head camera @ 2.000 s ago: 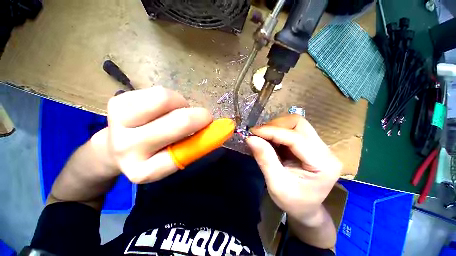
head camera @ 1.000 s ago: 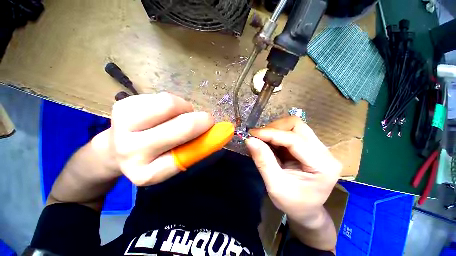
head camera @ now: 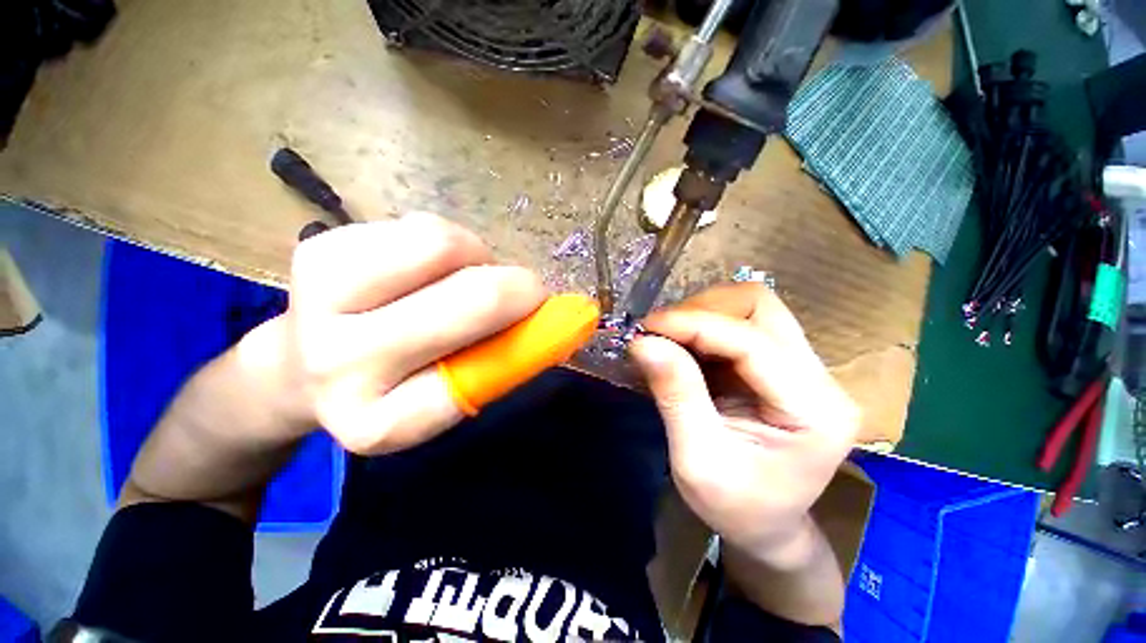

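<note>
My left hand (head camera: 427,333), with an orange finger cot, is closed on a black cable; the black connector end (head camera: 305,178) pokes out beyond it at upper left. Tiny wire ends (head camera: 612,325) show at the orange fingertip, under the tip of the soldering iron (head camera: 662,261). My right hand (head camera: 748,408) pinches something tiny at the same spot, perhaps a small circuit board; the fingertips mostly hide it. The curved solder feed tube (head camera: 605,239) ends just left of the iron tip, close to the wire ends.
A fan (head camera: 515,32) stands at the back. Striped PCB panels (head camera: 886,157), finished leads (head camera: 1012,189) and red-handled pliers (head camera: 1072,446) lie to the right. A small board cluster (head camera: 753,275) and a pale round pad (head camera: 662,199) sit near the iron. Blue bins (head camera: 943,540) stand below the cardboard edge.
The whole view has shifted slightly. Both hands keep their pinch under the iron tip; the wire ends are slightly closer to the right fingertips, with less red showing.
</note>
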